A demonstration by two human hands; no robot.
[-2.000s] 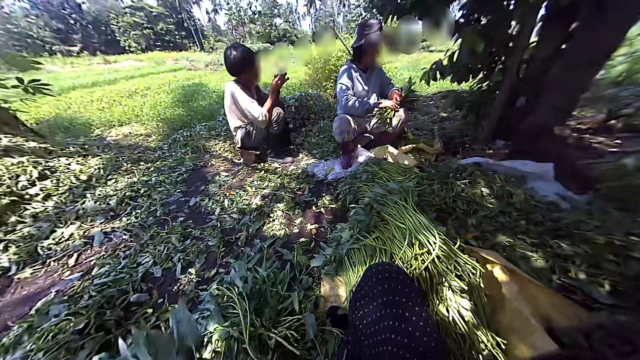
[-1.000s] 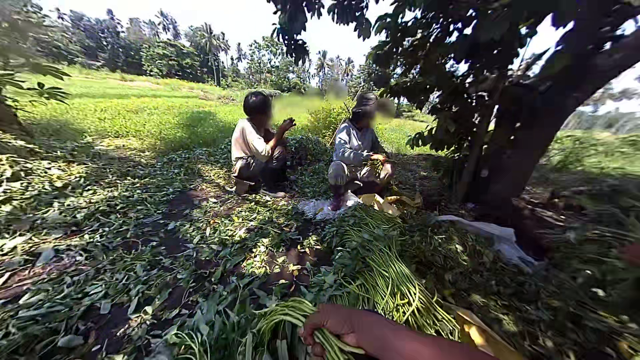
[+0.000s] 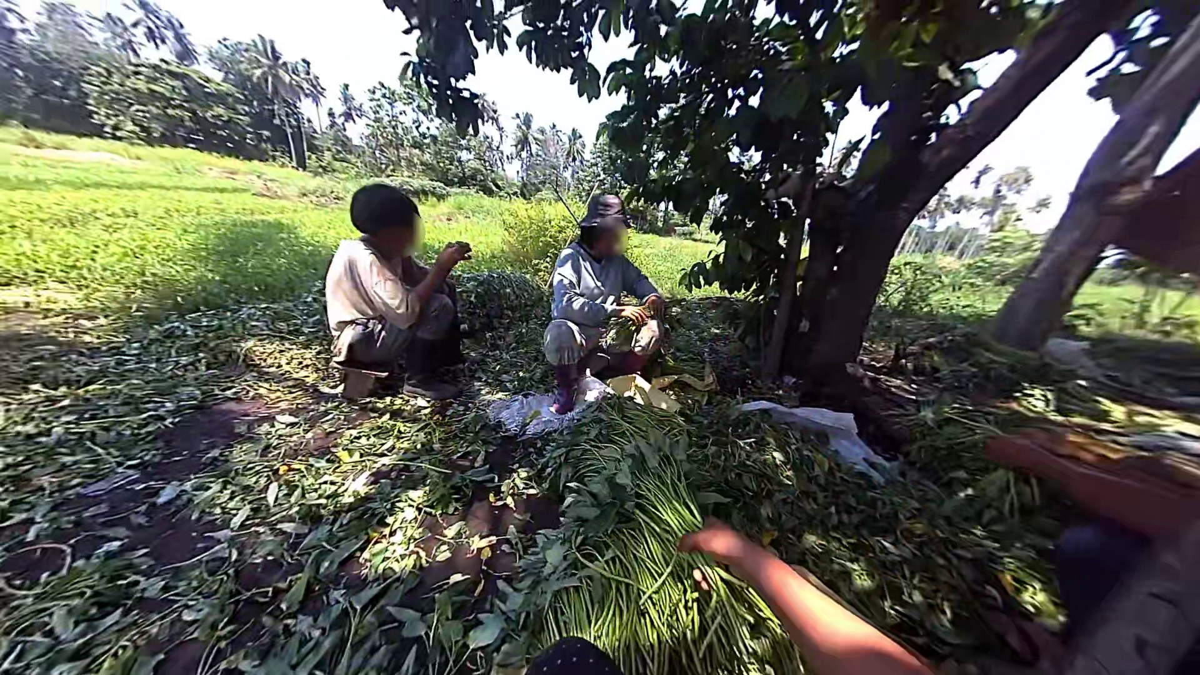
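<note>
My right hand reaches in from the lower right and touches the right side of a heap of long green stems with leaves. Its fingers are partly hidden among the stems, so whether they grip any cannot be told. My left hand is out of view. Dark cloth with small light dots shows at the bottom edge, just below the heap.
Two people squat ahead, one in a light shirt, one in a grey top with hands at some greens. White sheeting and yellow sheeting lie nearby. Another person's arm enters at right. A tree trunk stands behind.
My right hand, absent two seconds ago, held a bunch of green stems near the bottom one second ago. It is now at the heap's right side. The view has tilted up and turned right.
</note>
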